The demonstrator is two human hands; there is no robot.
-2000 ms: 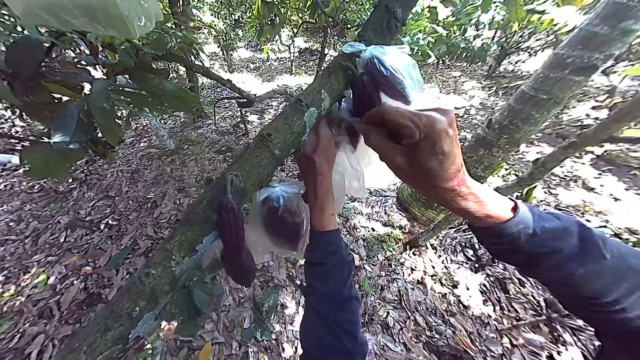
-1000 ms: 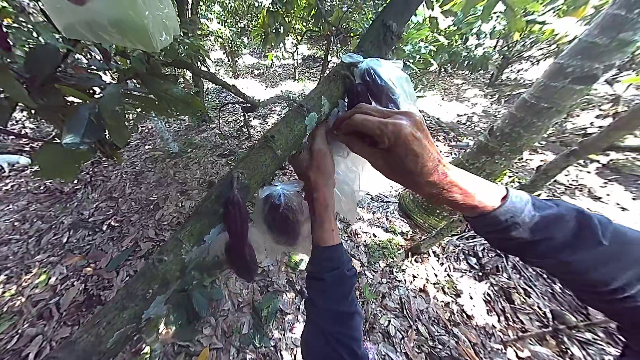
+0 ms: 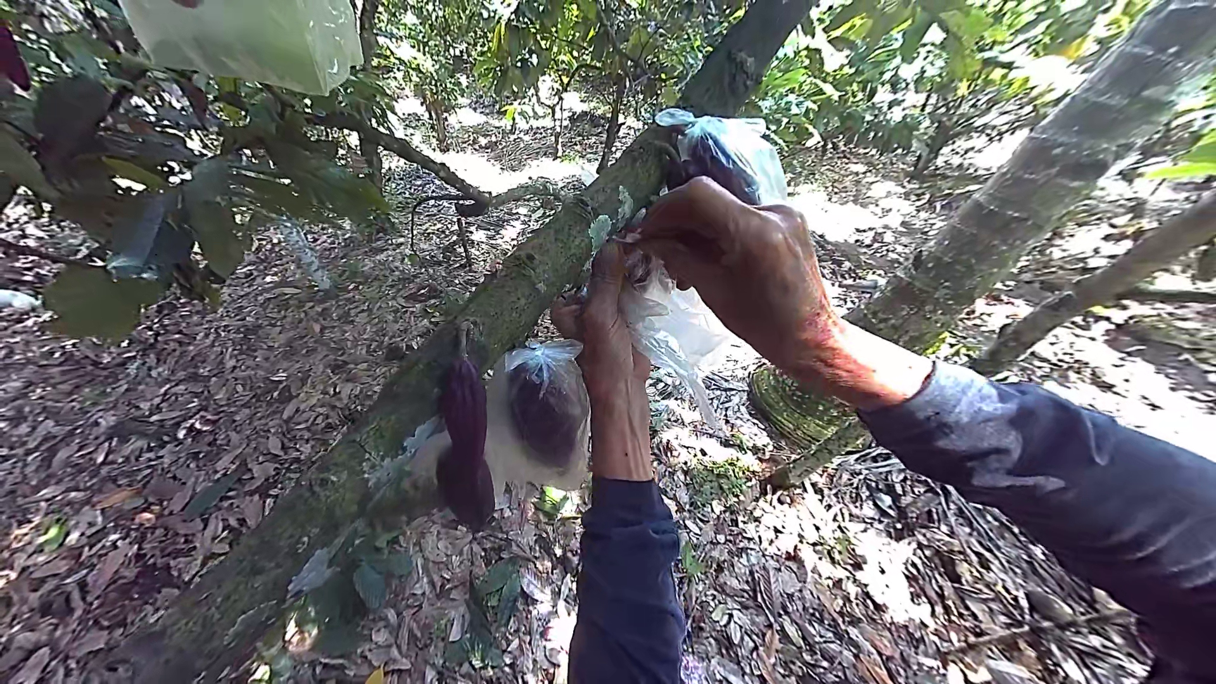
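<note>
Both my hands meet beside a leaning, lichen-spotted cacao trunk (image 3: 532,261). My left hand (image 3: 608,323) pinches the gathered top of a clear plastic bag (image 3: 679,328), which hangs crumpled below the fingers. Against its fingertips, my right hand (image 3: 736,256) has its fingers closed on the same gathered plastic; the exact grip is partly hidden. Just above, a bagged dark pod (image 3: 727,161) hangs at the trunk. Left of my left wrist is another bagged pod (image 3: 546,408), its bag bunched at the top. Bare purple cacao pods (image 3: 465,427) hang beside it.
A pale green plastic bag (image 3: 252,43) hangs at the upper left above dark leaves (image 3: 180,214). A second, ringed trunk (image 3: 1026,180) leans at the right, with a thinner branch (image 3: 1102,275) beside it. Dry leaf litter (image 3: 237,408) covers the ground.
My right hand's fingers have shifted slightly at the bag top, and the hand's back has turned somewhat. My left hand stays by the trunk.
</note>
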